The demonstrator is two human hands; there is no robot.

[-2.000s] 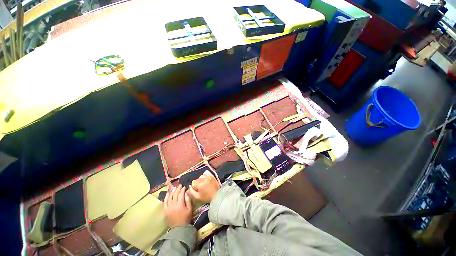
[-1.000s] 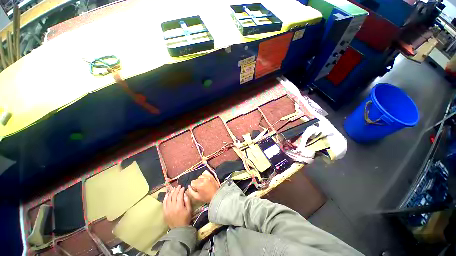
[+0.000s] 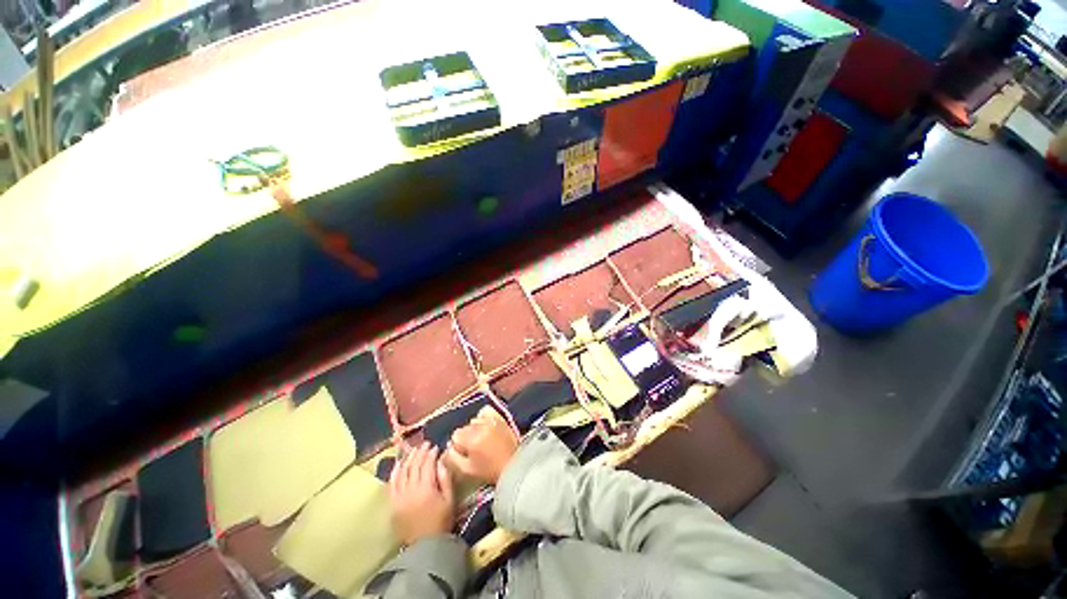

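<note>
My left hand (image 3: pixel 424 491) rests on the ledge's front part, its back up and fingers pointing forward, beside a khaki cut piece (image 3: pixel 339 532). My right hand (image 3: pixel 482 447) lies close against it, fingers curled; whether it holds anything is hidden. Black pieces (image 3: pixel 538 401) lie at and beyond my right hand. A larger khaki piece (image 3: pixel 275 456) and a black piece (image 3: pixel 172 497) lie to the left. A phone (image 3: pixel 646 364) with a lit screen lies among thin trim strips on the right. The red-brown ledge (image 3: pixel 427 363) shows between pale strips.
The dark-blue press (image 3: pixel 468 252) stands behind the ledge, with two dark square dies (image 3: pixel 440 98) and a greenish ring (image 3: pixel 253 167) on its yellow top. White strips (image 3: pixel 731 334) loop at the ledge's right end. A blue bin (image 3: pixel 899 263) stands on the floor at right.
The view has shifted slightly. Both hands remain together at the same place on the ledge, with no clear change in what they touch.
</note>
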